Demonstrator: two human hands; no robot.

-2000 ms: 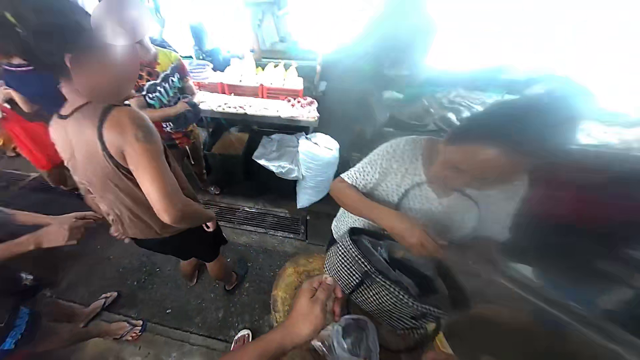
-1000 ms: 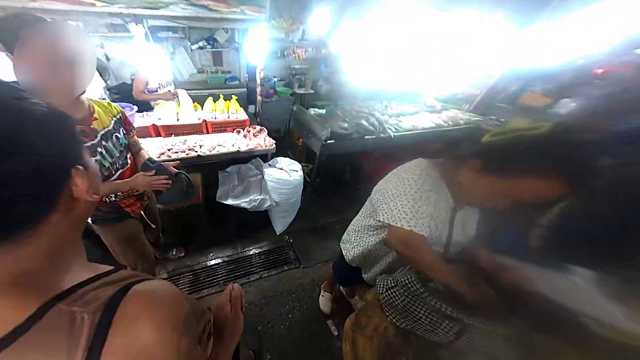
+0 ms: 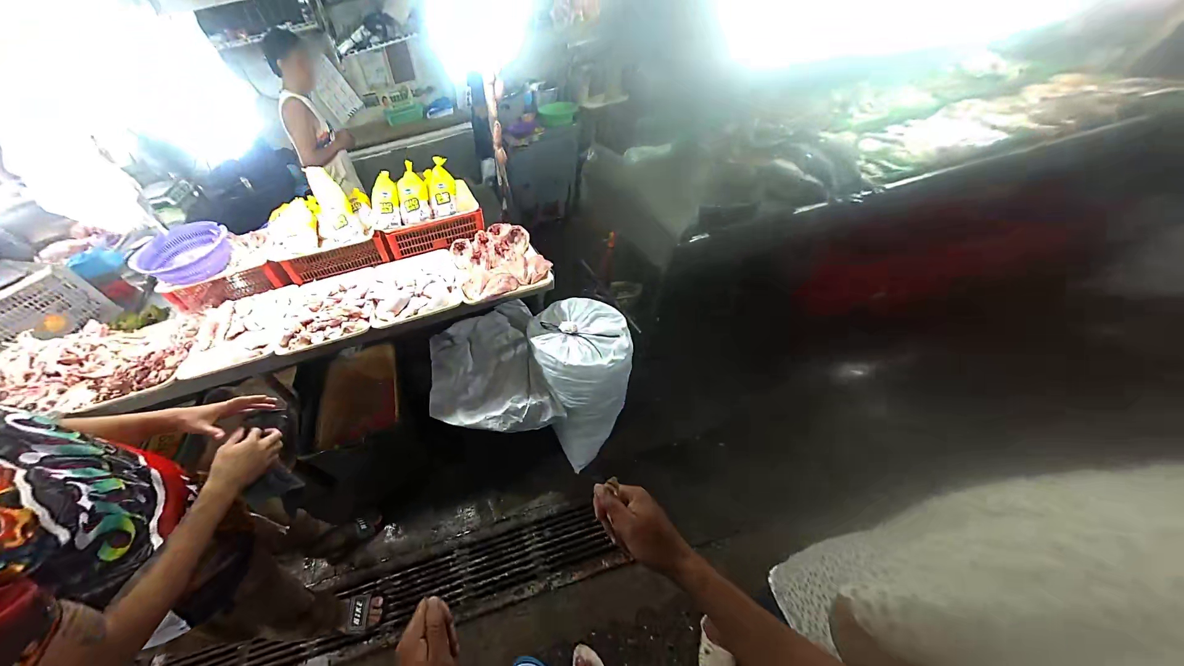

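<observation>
My right hand [image 3: 640,525] is raised over the wet floor at lower centre, its arm coming from the bottom right. Its fingers are curled and closed, with a small brownish object, too small to name, seeming to be pinched between thumb and forefinger. At the bottom edge, left of centre, my left hand [image 3: 428,635] shows only in part, fingers pressed together; whether it holds anything is hidden. Neither hand touches the tied white sack [image 3: 585,370], which hangs beside a grey-white sack [image 3: 490,370] at the end of the meat stall.
A stall table [image 3: 388,319] bears trays of raw meat, red plastic crates [image 3: 433,235] and a purple basket [image 3: 185,254]. A person in a patterned shirt [image 3: 83,499] stands at left, and a person's pale dotted shirt [image 3: 999,564] fills the lower right. A metal floor grate [image 3: 499,560] crosses below.
The view has moved nearer the meat stall. The person in the brown tank top is out of view. Two seconds ago a hand was beside a clear plastic bag and checked bag; neither bag shows now.
</observation>
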